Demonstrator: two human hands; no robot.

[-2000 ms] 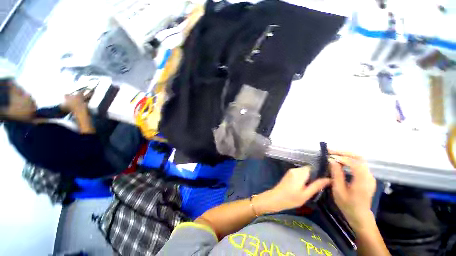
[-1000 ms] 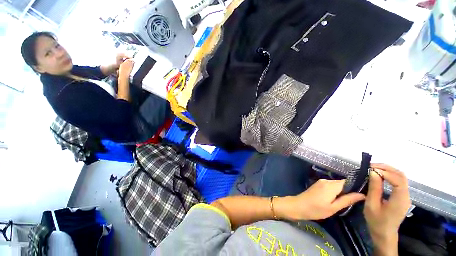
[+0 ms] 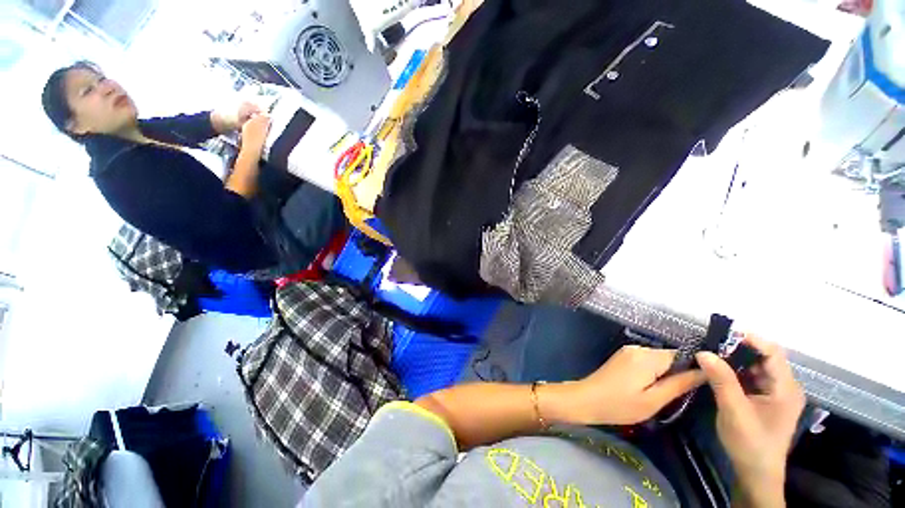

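A narrow black strip with a grey-check part (image 3: 720,329) is held over the table's front edge. My left hand (image 3: 635,385) pinches its lower left part. My right hand (image 3: 762,402) grips its right side with thumb and fingers. A longer dark strip with a pale line (image 3: 703,466) hangs below the hands over my lap. The black garment panel (image 3: 476,119) lies on the table to the left, with a bracket-shaped stitched mark and two light buttons or snaps. A grey-check piece (image 3: 556,228) lies rumpled on the panel's lower part.
The white table's ruler edge (image 3: 843,387) runs beside my hands. A white sewing machine (image 3: 875,94) stands at the far right. Orange-yellow and red scissors handles (image 3: 354,179) lie left of the panel. A person (image 3: 179,189) sits at left. Plaid cloth (image 3: 318,367) hangs by a blue bin (image 3: 437,352).
The view has swung left and settled. The strip's top end has folded over to the right, and my right hand's fingers have closed further around it.
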